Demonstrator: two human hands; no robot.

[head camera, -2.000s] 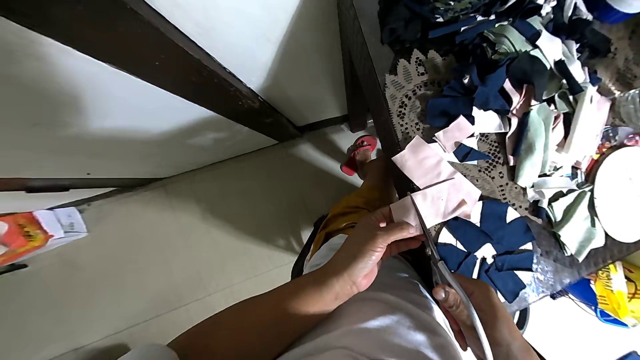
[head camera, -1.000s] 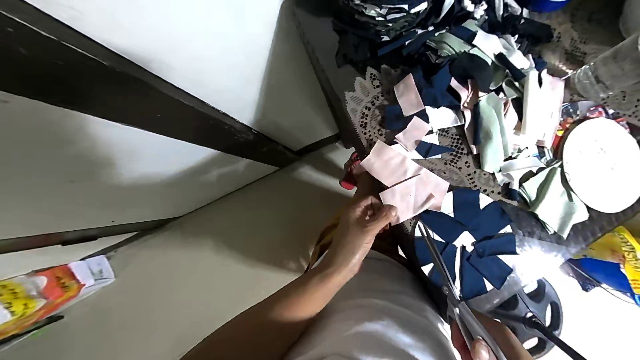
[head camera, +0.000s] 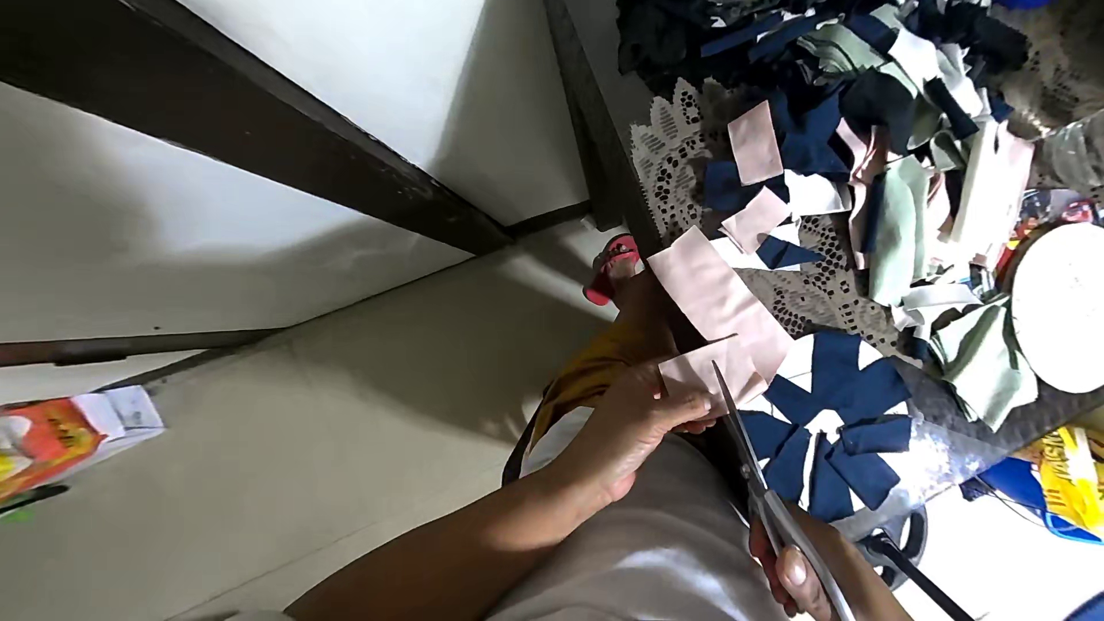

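My left hand (head camera: pixel 642 418) pinches the lower end of a pink fabric strip (head camera: pixel 720 297) between thumb and fingers. A pair of metal scissors (head camera: pixel 763 492) is in my right hand (head camera: pixel 798 569), its blades over the held end of the strip. Just right of the blades lies a white round piece (head camera: pixel 826 421) with dark blue fabric pieces arranged around its middle. Two small pink fabric pieces (head camera: pixel 755 142) rest on the lace cloth above, among dark blue and white scraps.
Piles of fabric scraps (head camera: pixel 897 216) cover the lace cloth (head camera: pixel 673 164) on the dark table. A white disc (head camera: pixel 1061 306) and yellow packet (head camera: pixel 1069 474) are at right. A dark-framed white panel (head camera: pixel 362 103) stands at left; a red slipper (head camera: pixel 614 267) shows beyond the table edge.
One second ago the scissors were lower and clear of the pink fabric; now their blades overlap it. A small pink piece lies on the upper scraps that was not there two seconds ago.
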